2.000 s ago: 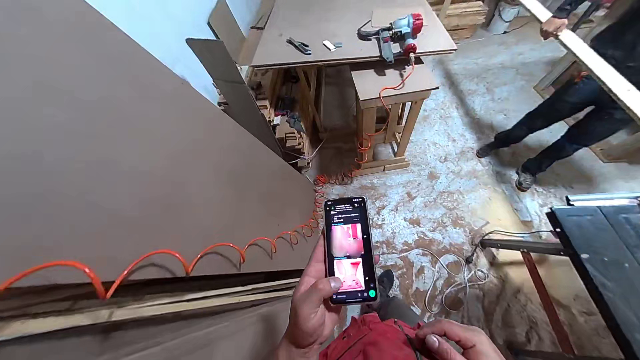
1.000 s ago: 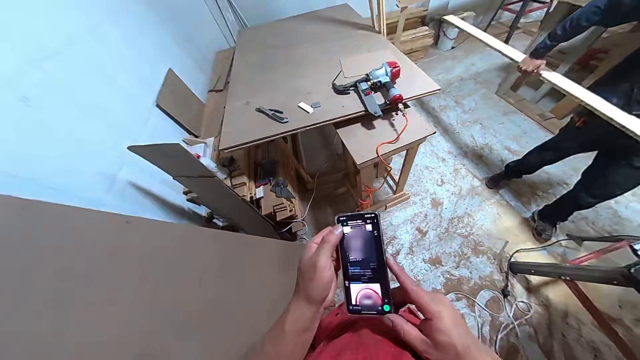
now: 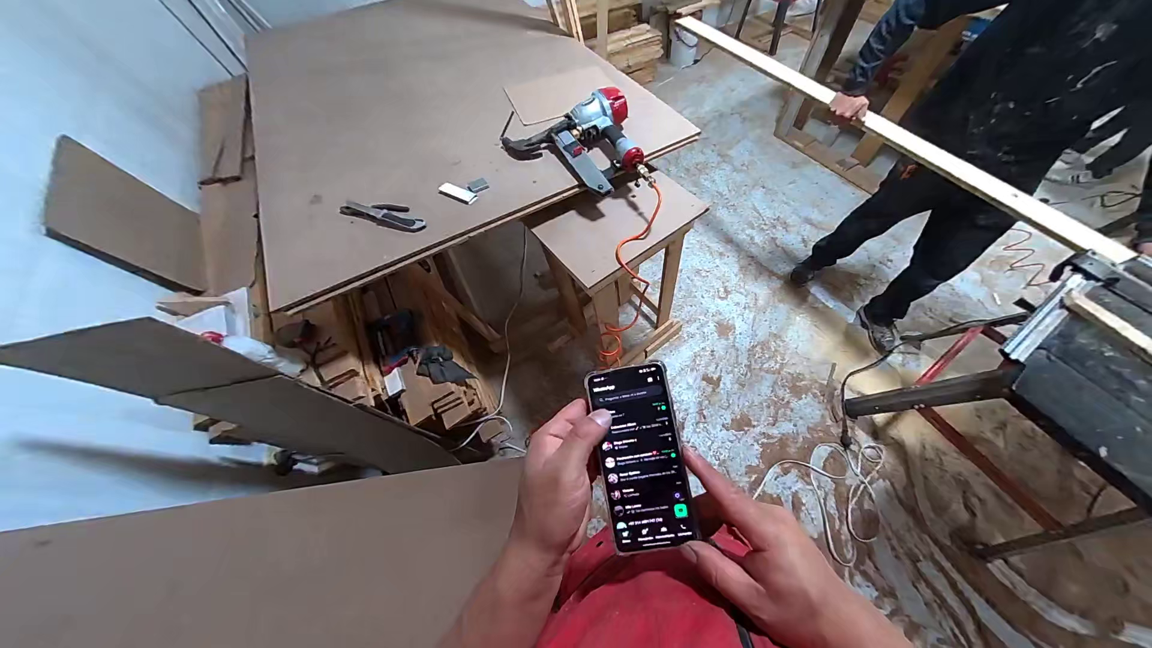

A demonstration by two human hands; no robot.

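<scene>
A smartphone [image 3: 641,459] with a lit dark screen showing a list is held low in front of me. My left hand [image 3: 562,477] grips its left side, the thumb over the upper part of the screen. My right hand [image 3: 765,549] supports the lower right edge and corner. Beyond the phone, a red and grey pneumatic nailer [image 3: 598,126] lies on a board-topped table [image 3: 378,117], an orange air hose [image 3: 652,216] joined to it. A claw hammer [image 3: 531,142] rests against the nailer. Pliers [image 3: 382,216] and two small strips of staples or nails [image 3: 459,193] lie nearer the table's edge.
A co-worker [image 3: 954,135] at the right holds a long wood strip [image 3: 900,139] by a black-topped machine table [image 3: 1089,378]. A white cable [image 3: 846,504] lies coiled on the floor. A large board [image 3: 270,558] is at the lower left; offcuts [image 3: 432,387] sit under the table.
The phone's screen has changed from pictures to a list. My right hand came to the phone from beside it. The view has swung toward the table and the co-worker.
</scene>
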